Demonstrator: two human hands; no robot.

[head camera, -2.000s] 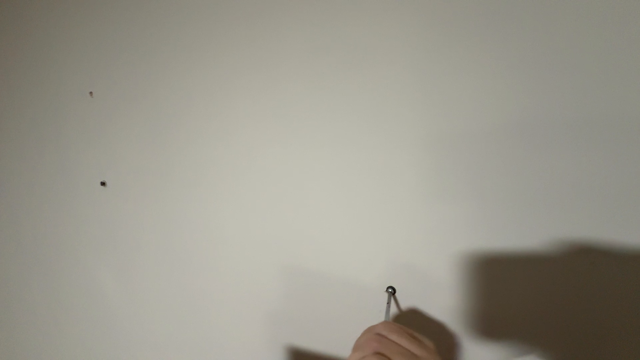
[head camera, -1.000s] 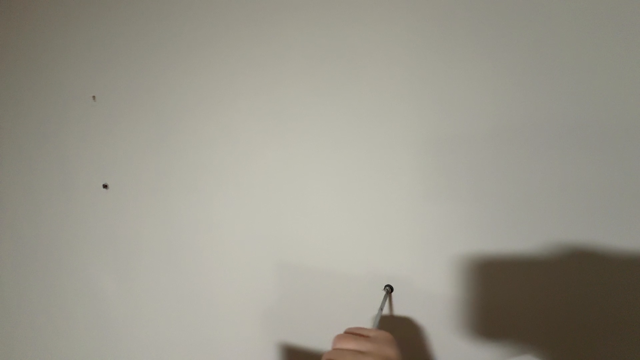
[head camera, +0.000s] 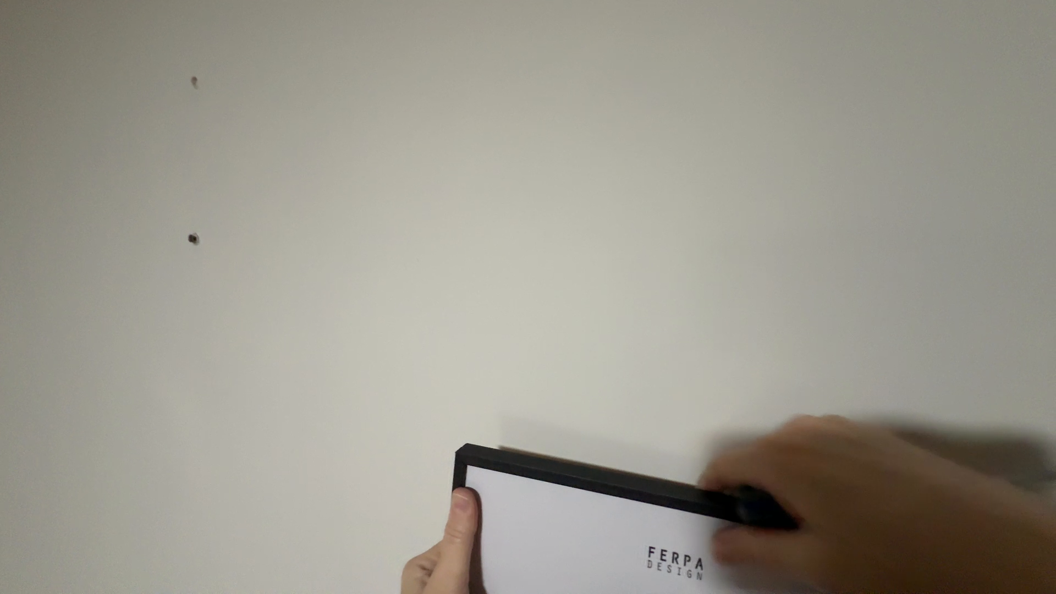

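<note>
A picture frame with a thin black border point(head camera: 594, 485) and a white, printed front is at the bottom of the head view, close to the wall and tilted down to the right. My left hand point(head camera: 445, 549) holds its left edge, thumb over the front. At the upper right corner my right hand point(head camera: 866, 503), blurred, grips the frame, and a dark object that I cannot make out lies by its fingers. The frame's lower part is out of view. Whatever is behind the frame is hidden.
The pale wall point(head camera: 495, 247) fills the view. At its left are a small hole or mark point(head camera: 194, 81) and, below it, a darker hole or plug point(head camera: 193, 238). A dark shadow falls on the wall behind my right hand.
The black frame and both my hands have come into view at the bottom. Earlier, one hand held a thin metal shaft at a dark round spot on the wall; neither shaft nor spot shows now.
</note>
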